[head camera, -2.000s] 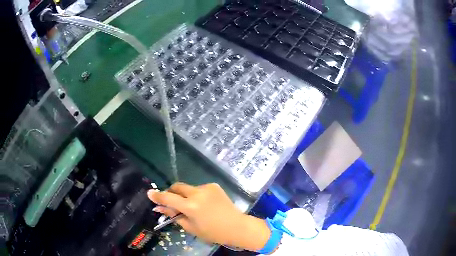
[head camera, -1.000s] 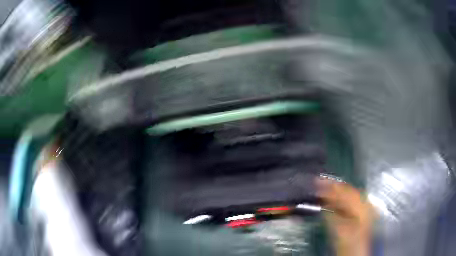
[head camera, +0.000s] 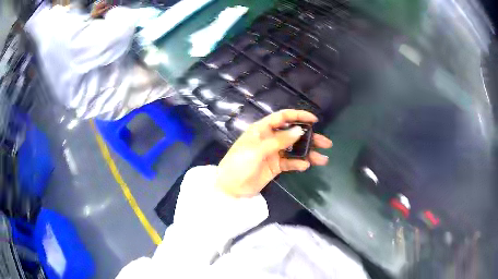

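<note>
My left hand (head camera: pixel 262 150) is in the middle of the view, bare, with a white sleeve. Its thumb and fingers grip a small black rounded-rectangular housing (head camera: pixel 303 147), held above the bench edge beside the black blister tray. The fingertips cover part of the housing. The black blister tray (head camera: pixel 273 71) lies behind the hand, its square pockets glossy and partly blurred. My right hand is not in the picture.
The black machine (head camera: pixel 431 158) is blurred at the right, with pale and red buttons on its front. A person in white (head camera: pixel 87 60) is at the upper left. A blue stool (head camera: pixel 147 136) stands on the floor by the yellow line (head camera: pixel 124 190).
The view has swung from the clear tray, across the machine, to the black tray on the left. My left hand now shows holding a housing. My right hand has left the picture.
</note>
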